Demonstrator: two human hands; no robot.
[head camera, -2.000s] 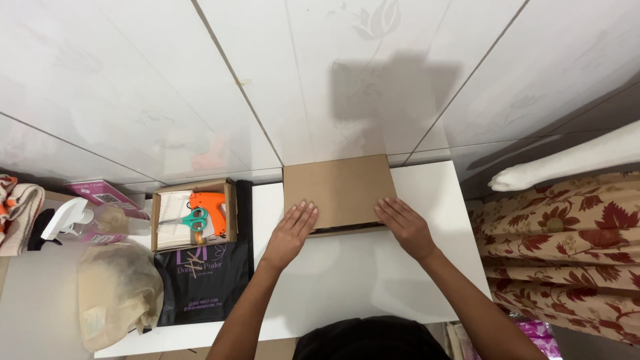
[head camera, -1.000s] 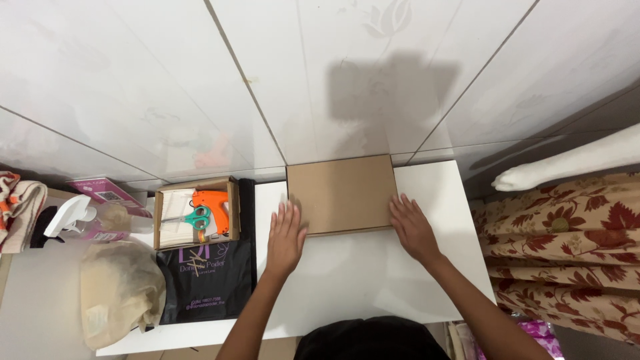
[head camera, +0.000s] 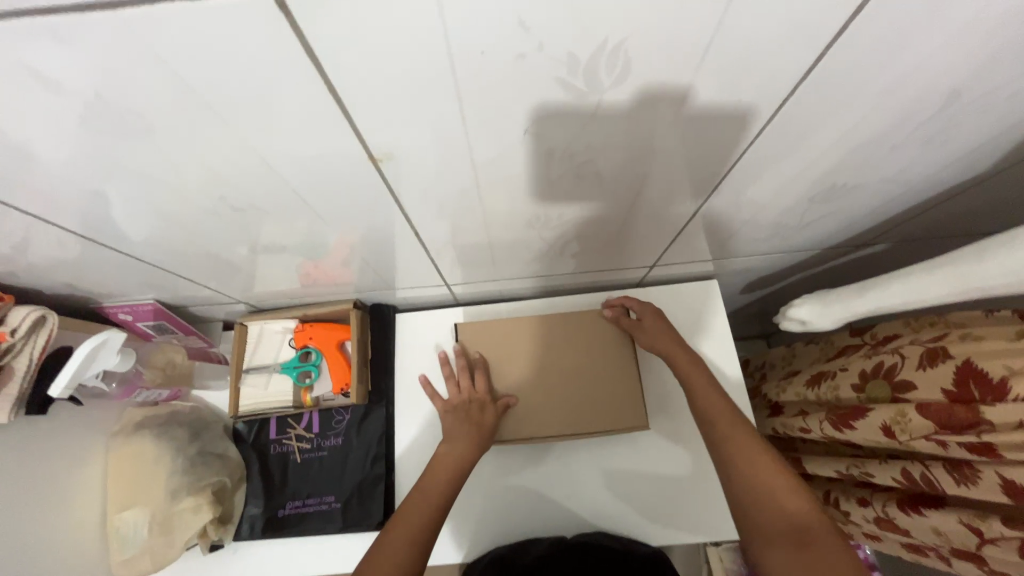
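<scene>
A closed, flat brown cardboard box (head camera: 560, 376) lies on the white table (head camera: 560, 488), slightly tilted relative to the wall. My left hand (head camera: 468, 400) rests at the box's left side with fingers spread, the thumb over its lid and the outer fingers beyond its edge. At the far right corner, my right hand (head camera: 644, 324) touches the box with bent fingers; whether it pinches the corner is hard to tell.
At left, an open carton (head camera: 364, 360) holds an orange tagging gun (head camera: 332, 352) and teal-handled scissors (head camera: 300, 366). Near it are a black printed bag (head camera: 320, 480), a spray bottle (head camera: 104, 360) and a beige cloth bundle (head camera: 168, 480). A white animal's leg (head camera: 904, 296) reaches in above a floral curtain (head camera: 904, 400).
The box has moved away from the wall, towards me. My right hand has gone from the box's right side to its far right corner. My left hand's fingers have spread.
</scene>
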